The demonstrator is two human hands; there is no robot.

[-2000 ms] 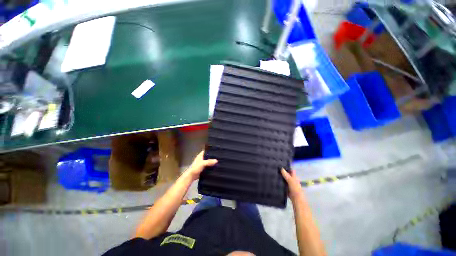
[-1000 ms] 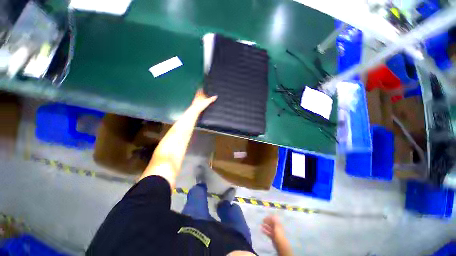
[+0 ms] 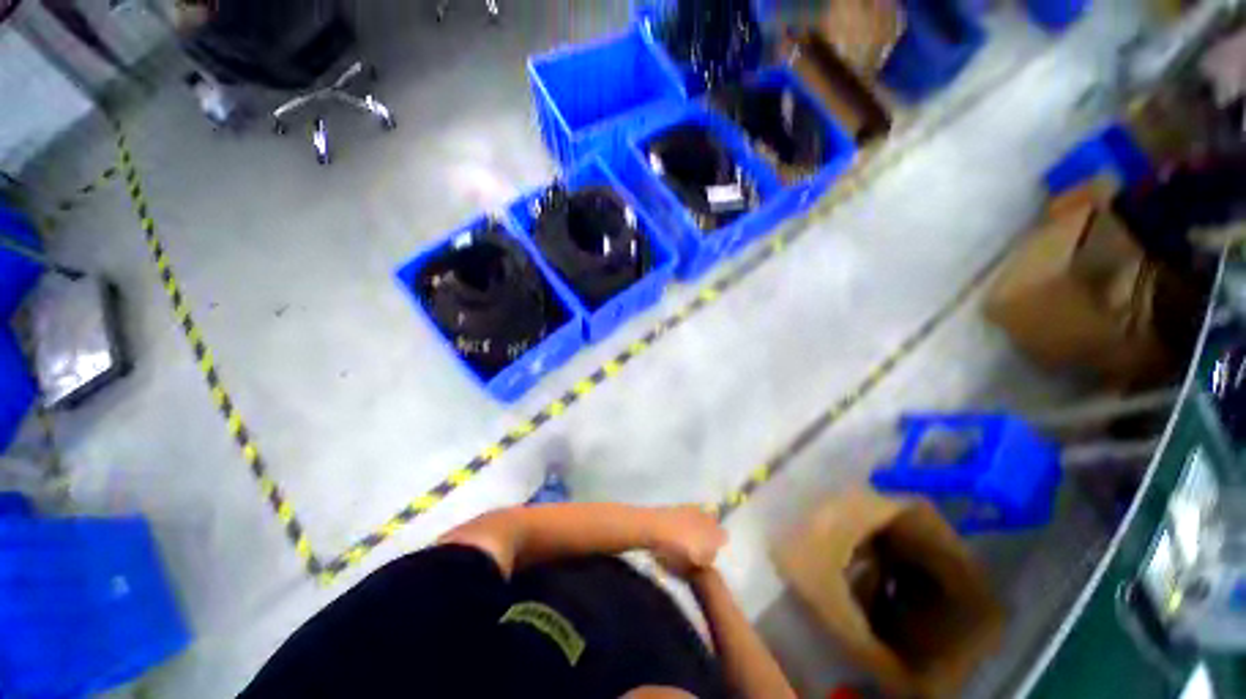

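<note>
My left hand [image 3: 693,527] and my right hand [image 3: 702,563] meet in front of my body, overlapping and blurred. No held object can be made out. Nearest ahead on the floor stands a row of blue totes [image 3: 544,369] with coiled black cables [image 3: 485,303] in them. Small pale labels show on some coils. Behind them is an open blue tote [image 3: 581,98] with no cables seen in it. The black ribbed tray is not in view.
A blue plastic stool (?) [image 3: 1032,478] and an open cardboard box [image 3: 820,546] stand at the right, beside the green bench [image 3: 1073,669]. Another brown box [image 3: 1045,294] is farther up. A wheeled chair [image 3: 273,41] is top left, a blue bin [image 3: 82,601] lower left. Yellow-black tape crosses the floor.
The view has swung from the bench to the floor totes. The tray was carried two-handed, then lay on the bench under my left hand; now my hands are together, away from it.
</note>
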